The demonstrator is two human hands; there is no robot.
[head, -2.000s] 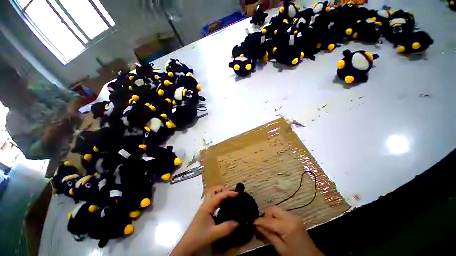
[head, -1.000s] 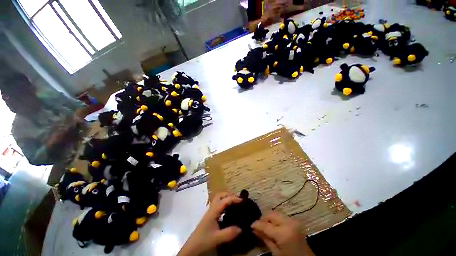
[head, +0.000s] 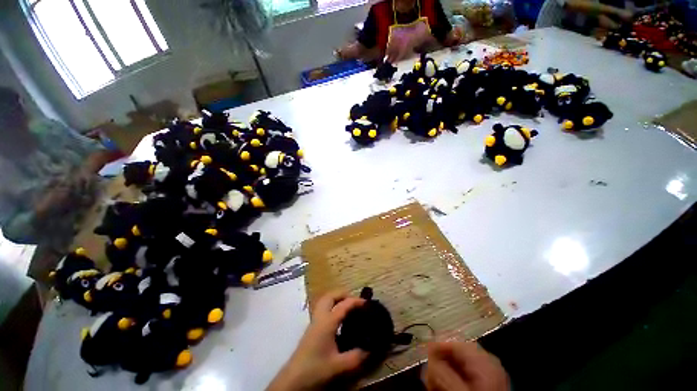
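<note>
A black plush penguin [head: 368, 327] lies over the near part of a brown cardboard pad [head: 382, 263]. My left hand [head: 325, 344] is closed around the toy's left side, thumb and fingers on the black body. My right hand [head: 465, 365] is apart from the toy to its right, fingers curled and somewhat blurred; whether a needle is pinched in it cannot be seen. A dark thread [head: 419, 328] curves in a small loop between the toy and my right hand. The seam is not visible.
A large pile of penguins [head: 183, 229] lies left, with silver snips [head: 280, 275] beside the pad. Another pile [head: 458, 95] lies across the table [head: 458, 183], one penguin [head: 507, 144] apart. Persons are at the far side [head: 409, 30] and left [head: 46, 168].
My right hand has moved right, away from the toy. The thread loop on the pad has become smaller. The view has tilted up, showing a person across the table.
</note>
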